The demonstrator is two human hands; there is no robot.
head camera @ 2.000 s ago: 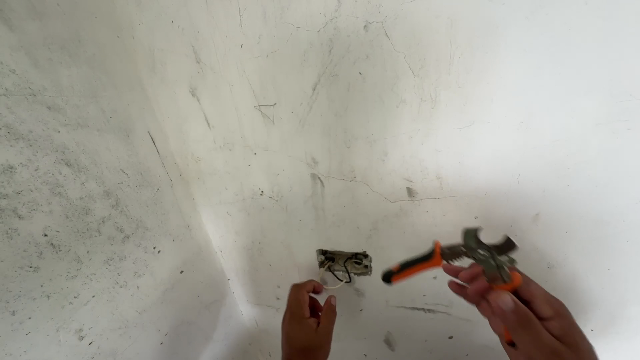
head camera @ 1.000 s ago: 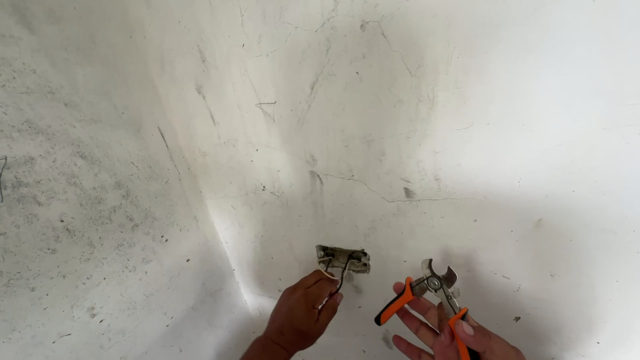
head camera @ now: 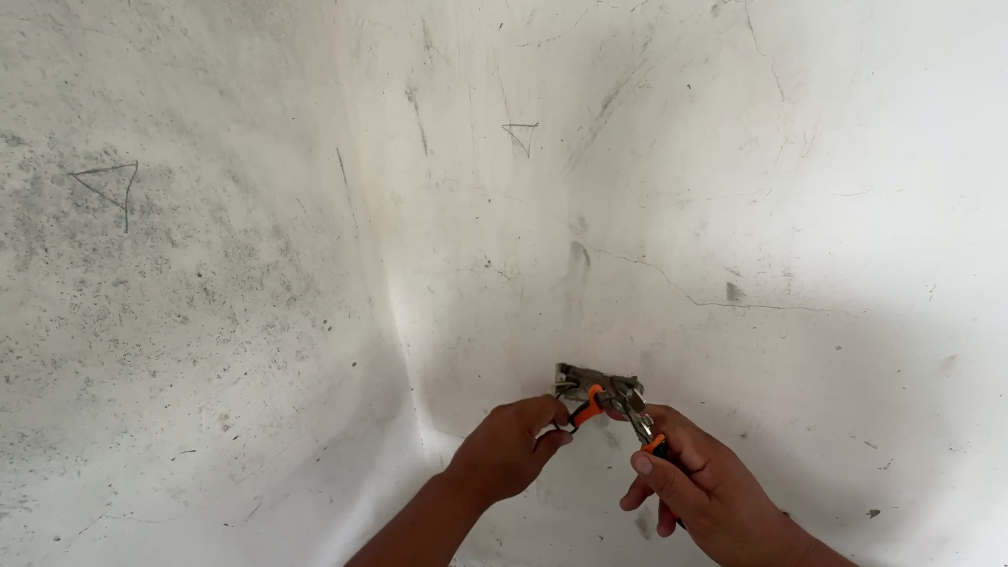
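Note:
A recessed electrical wall box (head camera: 587, 379) with wires sits low in the wall, its right part behind the tool. My left hand (head camera: 516, 445) pinches a dark wire (head camera: 561, 427) just below the box's left side. My right hand (head camera: 693, 484) holds orange-and-black handled cutting pliers (head camera: 636, 421), their handles spread and their metal head in front of the box's right end. One handle points toward my left fingertips; whether they touch it I cannot tell. What lies between the jaws is hidden.
The white plastered wall (head camera: 677, 197) bears cracks, scuffs and a pencilled triangle. On the left, a speckled wall (head camera: 181, 331) with another drawn triangle meets it at a vertical corner.
The pliers in my right hand have moved left to the wall box, from the right of it. My left hand stays by the box, with the wire in its fingers.

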